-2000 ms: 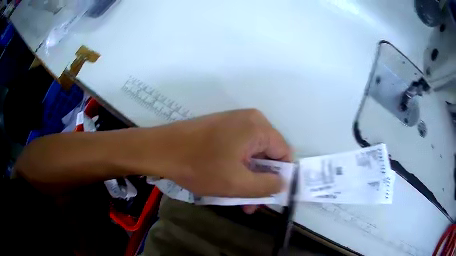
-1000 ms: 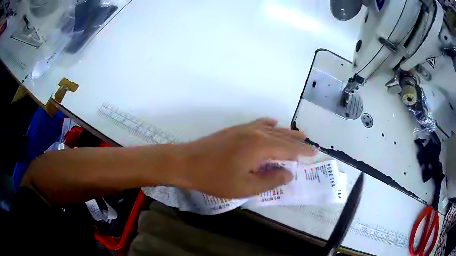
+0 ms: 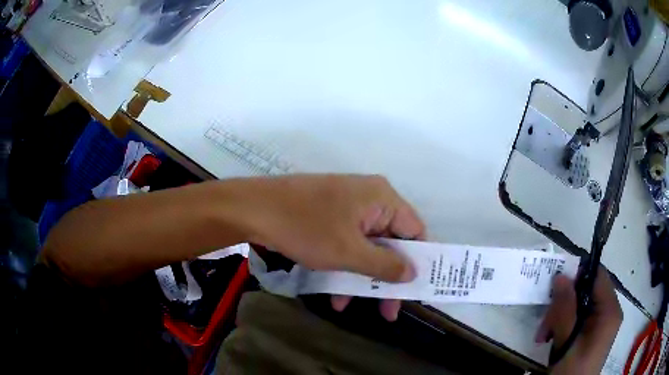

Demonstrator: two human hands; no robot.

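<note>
A white printed label strip point(image 3: 469, 275) is stretched above the table's front edge. My left hand point(image 3: 334, 231) pinches it between thumb and fingers near its middle, and more of the strip trails under my wrist toward the lap. My right hand point(image 3: 587, 322) is at the strip's right end, fingers on it, and also holds dark scissors point(image 3: 615, 183) with the long blades pointing up past the needle plate. The right hand is partly hidden by the scissors.
The sewing machine's needle plate point(image 3: 546, 139) is at right, red-handled scissors point(image 3: 645, 350) at the lower right edge. A red basket point(image 3: 213, 315) and blue basket point(image 3: 92, 161) stand below the table at left. Clear plastic bags point(image 3: 121, 47) lie at the upper left.
My right hand has come into view at the strip's right end, with the scissors now pointing up. My left hand has closed from spread fingers to a pinch on the strip.
</note>
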